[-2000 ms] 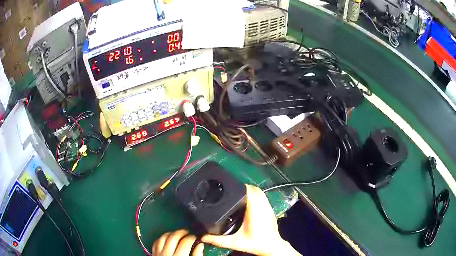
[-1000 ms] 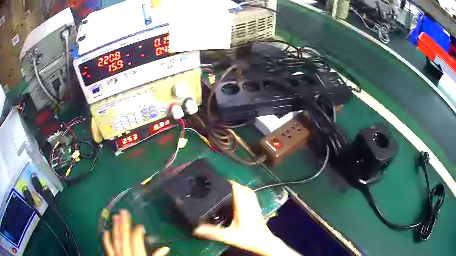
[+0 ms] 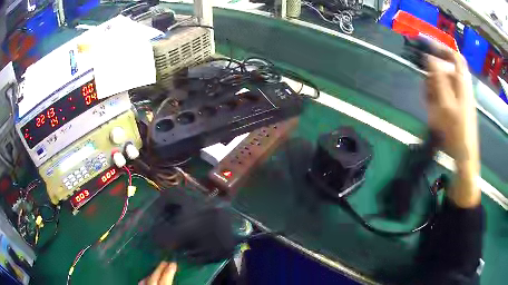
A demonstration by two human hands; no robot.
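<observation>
A black cube power socket [image 3: 195, 228], blurred, sits near the bottom centre on the green mat, with a cord at its right. Only the fingertips of my left hand [image 3: 160, 274] show, at the bottom edge just below the cube; whether they touch it is unclear. My right hand [image 3: 450, 106] is raised at the upper right, blurred, with a dark shape at its fingertips that I cannot identify. A second black cube [image 3: 342, 158] stands on the bench right of centre. A thin red, white and black lead [image 3: 106, 235] runs down at the left.
The power meter [image 3: 58, 111], electronic load [image 3: 92, 158] and small panel meter [image 3: 96, 188] stand at the left. A long black power strip [image 3: 223, 119] and brown extension socket [image 3: 253, 153] lie behind the work. The green conveyor [image 3: 334, 67] and a red bin [image 3: 426, 28] are beyond.
The view has swung right. My right hand has left the near cube and moved up and right. My left hand, earlier spread at the cube's left, now shows only fingertips below it.
</observation>
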